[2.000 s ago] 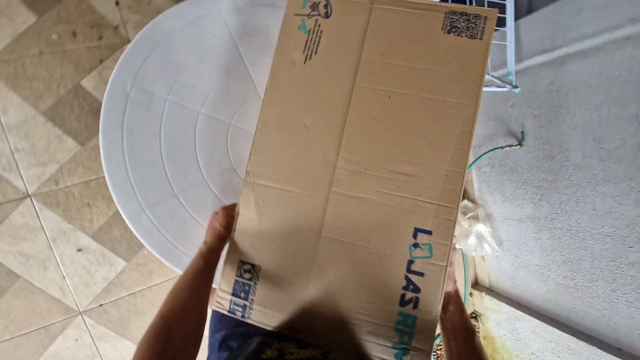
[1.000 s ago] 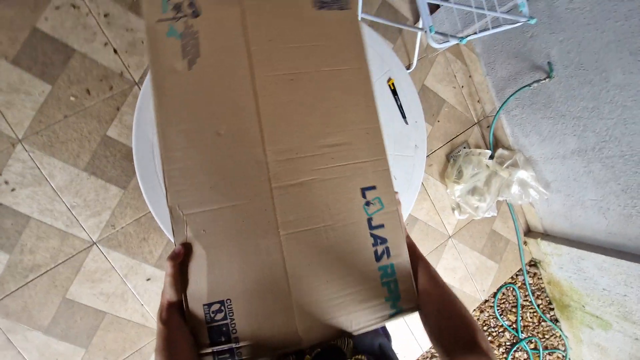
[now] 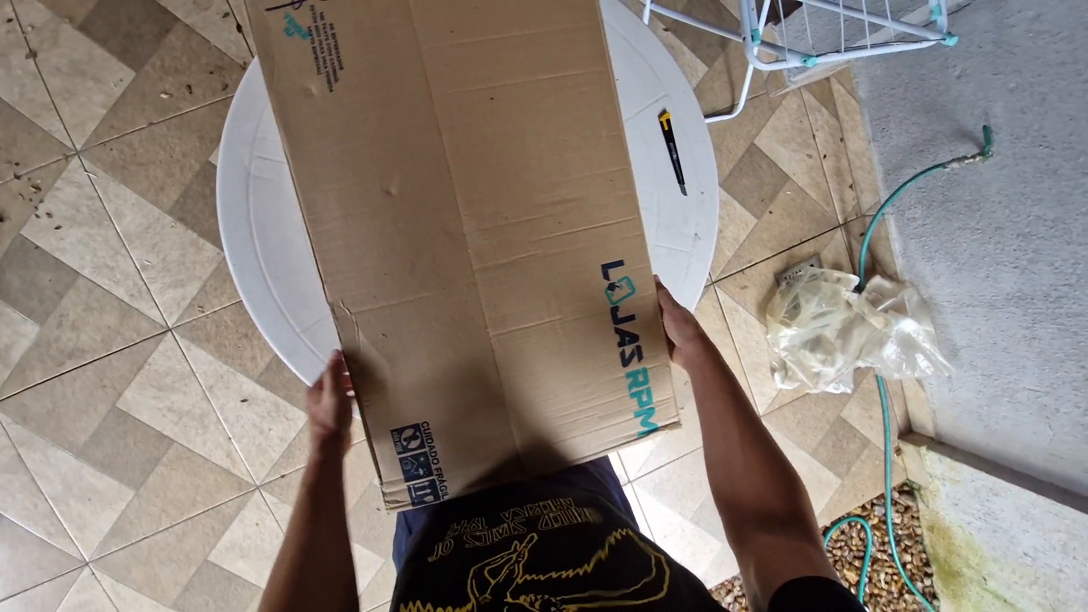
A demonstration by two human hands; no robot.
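A large cardboard box (image 3: 476, 221), long and printed with writing and handling symbols, lies across a round white plastic table (image 3: 263, 229) or just over it; contact is hard to tell. My left hand (image 3: 330, 404) grips its left edge near the close end, fingers partly hidden at the side. On the opposite edge, my right hand (image 3: 678, 327) holds the box, its fingertips out of sight beyond the side. A black and yellow utility knife (image 3: 672, 153) rests on the table to the right of the box.
A white folding drying rack (image 3: 782, 59) stands at the top right. Beside the rough wall (image 3: 1011, 221) lie a crumpled clear plastic bag (image 3: 837, 331) and a green hose (image 3: 886, 476). Tiled floor (image 3: 170, 331) surrounds the table, with pebbles (image 3: 858, 552) at the lower right.
The view has shifted, bringing the rack, plastic bag and more of the hose into sight. The knife, not visible two seconds ago, shows beside the box. Both hands have stayed on the box's sides.
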